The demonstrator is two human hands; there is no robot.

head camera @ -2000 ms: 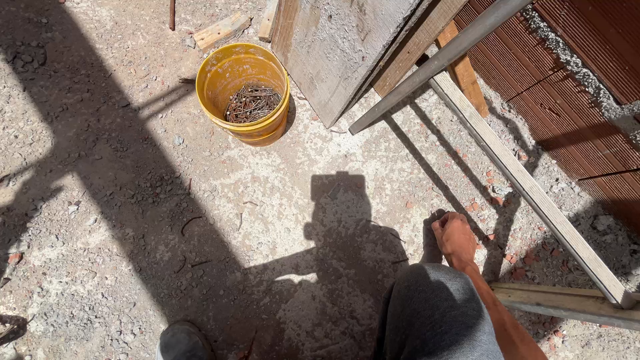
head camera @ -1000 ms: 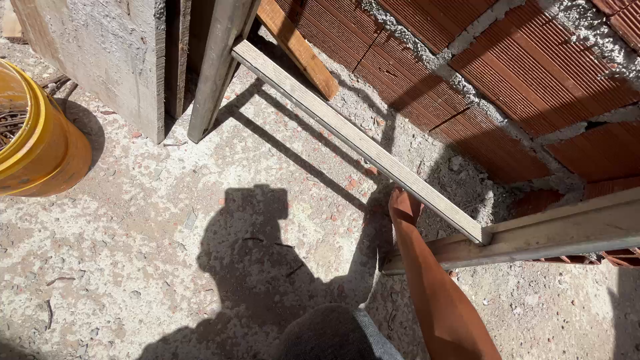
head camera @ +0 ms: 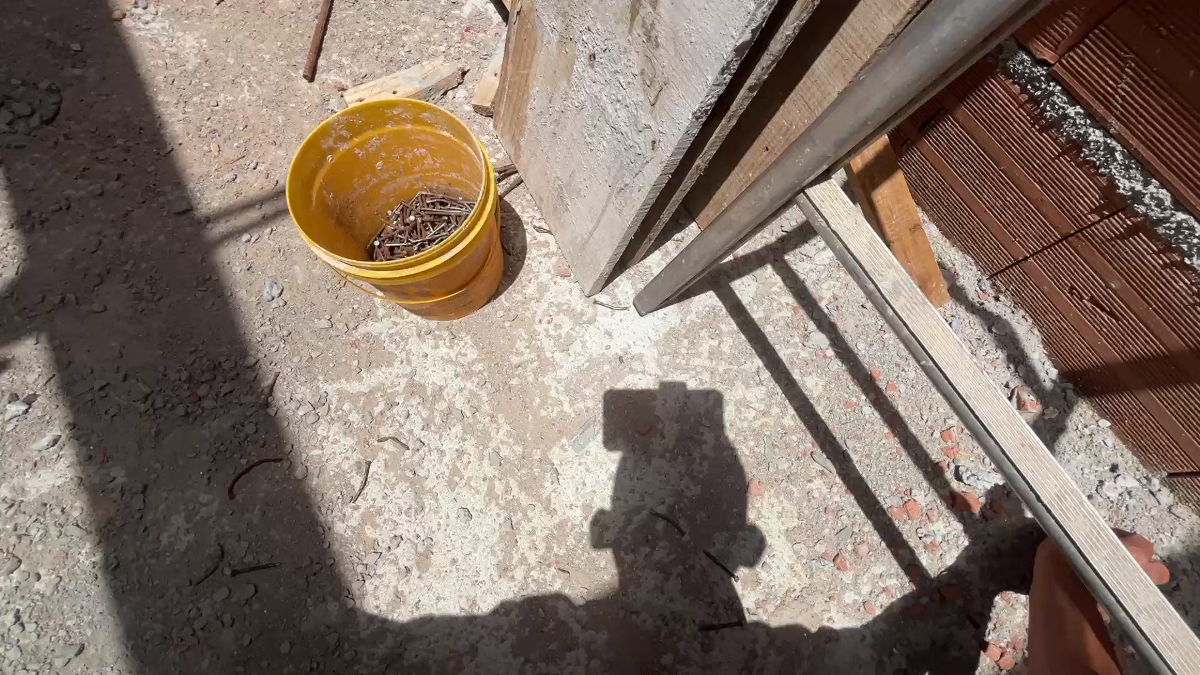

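At the lower right, my right hand (head camera: 1078,591) is under and around the ribbed rung of a metal ladder (head camera: 994,422); the rung hides part of the hand, and whether its fingers are closed on the rung cannot be told. One grey ladder rail (head camera: 806,141) stands with its foot on the rough concrete ground. Left of it is a yellow plastic bucket (head camera: 450,281) with a heap of rusty nails (head camera: 424,225) inside. My left hand is out of view.
Weathered wooden boards (head camera: 628,112) lean upright between bucket and ladder. A wall of hollow red bricks (head camera: 1059,216) rises at the right, with a wood strip (head camera: 895,220) near it. Wood scraps (head camera: 408,82), a rusty rod (head camera: 319,37), bent nails and rubble lie on the ground.
My right hand was over the ground beside my knee two seconds ago; it is now at the ladder rung. The view swung right, then back left.
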